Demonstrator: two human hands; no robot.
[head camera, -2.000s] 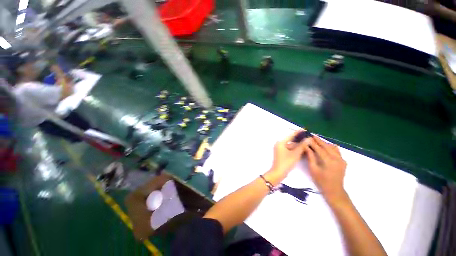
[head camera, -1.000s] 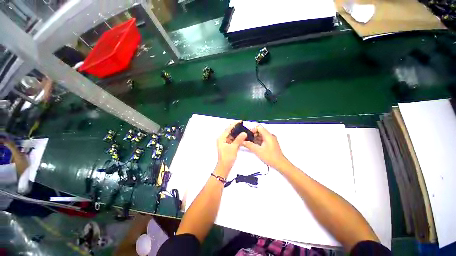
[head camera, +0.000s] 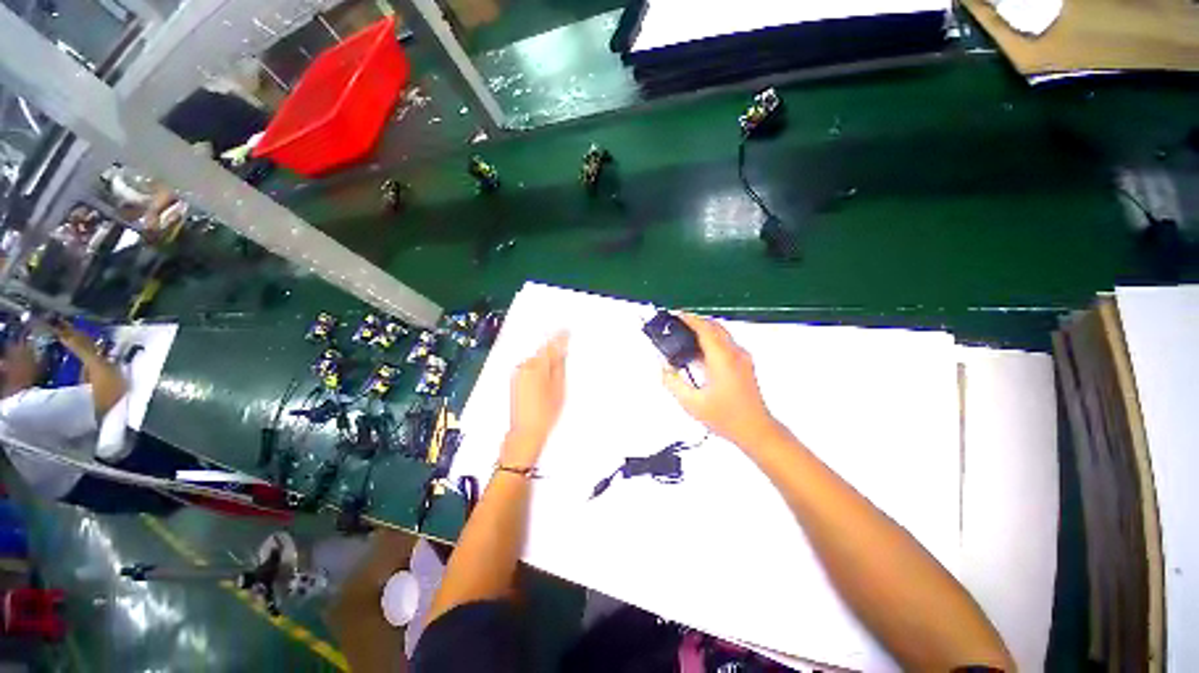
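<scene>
My right hand (head camera: 717, 381) holds a black plastic housing (head camera: 672, 338) over the upper middle of the white work sheet (head camera: 815, 526). A thin black cord runs down from it to a bundled cable (head camera: 652, 464) lying on the sheet. My left hand (head camera: 538, 388) is apart from the housing, to its left over the sheet, slightly blurred. It holds nothing that I can see.
Circuit board assemblies (head camera: 381, 379) with black cords cluster at left. Others lie spaced on the green surface (head camera: 894, 197) beyond. A red bin (head camera: 339, 103) and grey frame (head camera: 263, 217) are upper left. Cardboard sheets (head camera: 1104, 487) stand right; trays (head camera: 789, 59) lie behind. A person (head camera: 53, 408) sits far left.
My left hand has let go of the housing and moved left. My right hand still holds it. The view has also shifted slightly.
</scene>
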